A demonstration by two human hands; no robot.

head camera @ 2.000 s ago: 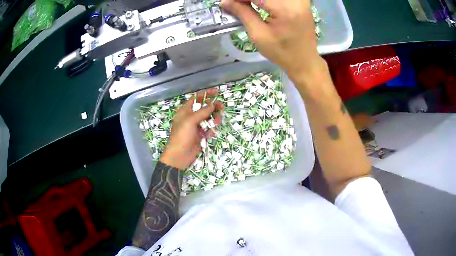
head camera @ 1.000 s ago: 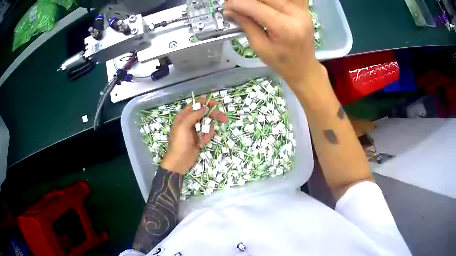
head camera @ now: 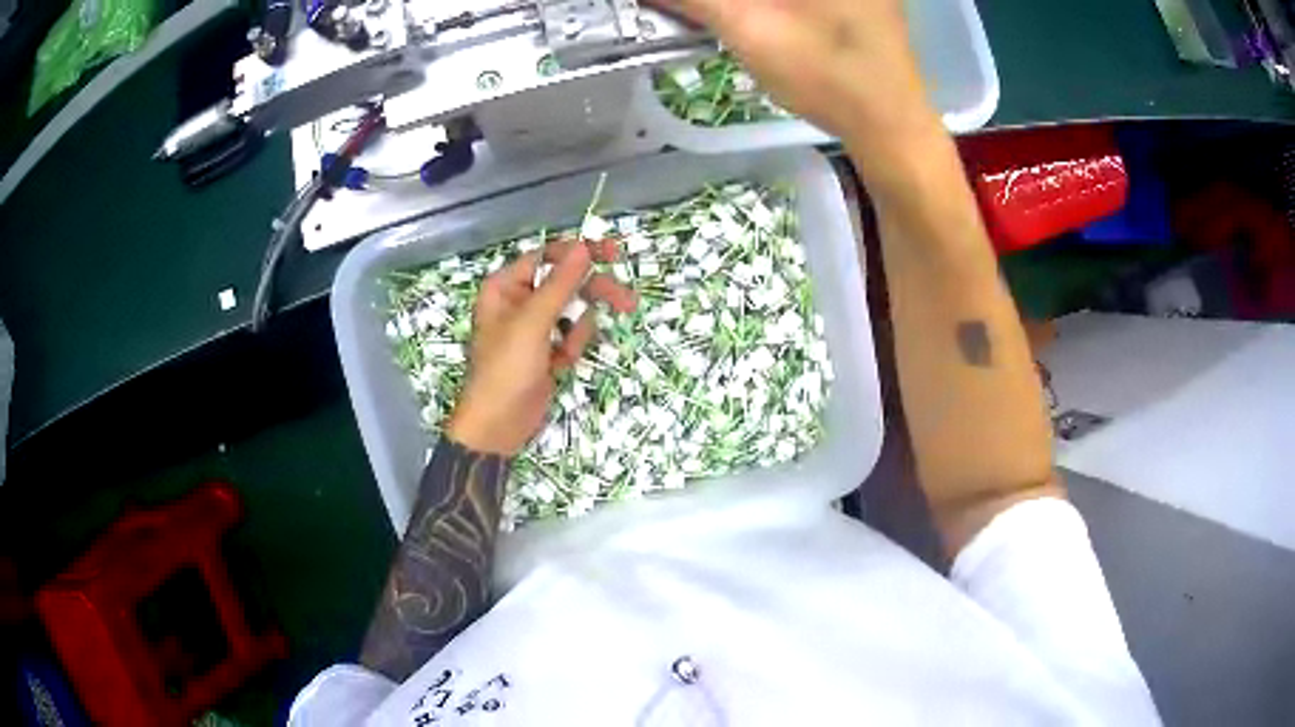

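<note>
The near tub (head camera: pixel 869 355), translucent, is full of small white-and-green workpieces (head camera: pixel 696 376). My left hand (head camera: pixel 523 334) is over its left part, fingers curled around a few workpieces; one (head camera: pixel 594 225) stands up at the fingertips with its green stem pointing up. My right hand (head camera: pixel 824 43) is cut off by the top edge, at the right end of the assembly fixture (head camera: pixel 582 26); its fingertips are mostly out of view, so I cannot tell what they hold. The far tub (head camera: pixel 971 102) holds more workpieces, partly behind my right hand.
A pneumatic cylinder (head camera: pixel 206 131) and dark tubing (head camera: pixel 288 234) are left of the fixture. A loose white piece (head camera: pixel 227 298) lies on the green table (head camera: pixel 100 305). A green plastic bag (head camera: pixel 88 50) is upper left, a red stool (head camera: pixel 135 611) lower left, a red bin (head camera: pixel 1051 185) right.
My left hand has shifted slightly up, and a workpiece now stands higher at its fingertips. My right hand has moved up, more of it beyond the top edge. The whole view has shifted slightly.
</note>
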